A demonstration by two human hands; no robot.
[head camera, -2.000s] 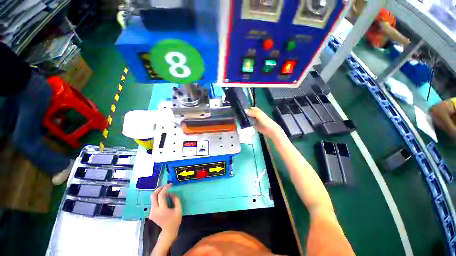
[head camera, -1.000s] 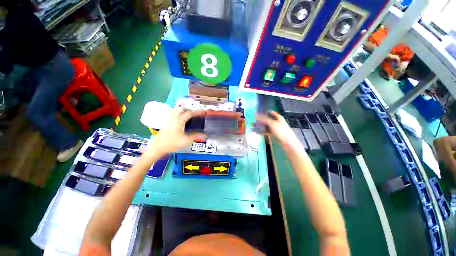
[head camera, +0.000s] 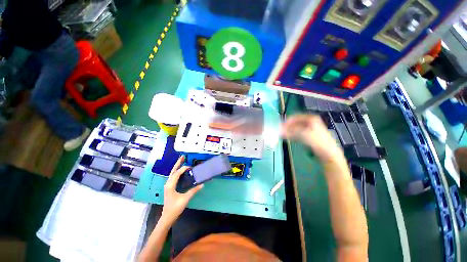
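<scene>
My left hand (head camera: 176,189) holds a dark grey housing (head camera: 211,169) by its glossier black end, tilted, in front of the press base (head camera: 240,170). My right hand (head camera: 306,130) is blurred, right of the silver fixture plate (head camera: 192,142); I cannot tell whether it holds anything. The orange-brown nest (head camera: 233,124) on the plate is blurred, and I cannot tell whether a housing lies in it. The press head with its green disc (head camera: 234,53) is above and behind the nest.
At left, a tray (head camera: 105,124) of housings and a white sheet (head camera: 94,225). A white-topped round container (head camera: 166,108) and a dark flat object (head camera: 166,159) lie beside the press. Housings (head camera: 344,128) stand at right before a blue conveyor (head camera: 422,153). The control panel (head camera: 353,48) overhangs. A person's legs (head camera: 51,87) and red stool (head camera: 94,82) are left.
My left hand has moved from the nest down toward me with a housing. My right hand reached to the right side, came back to the nest, and is now a little right of it. The view has shifted.
</scene>
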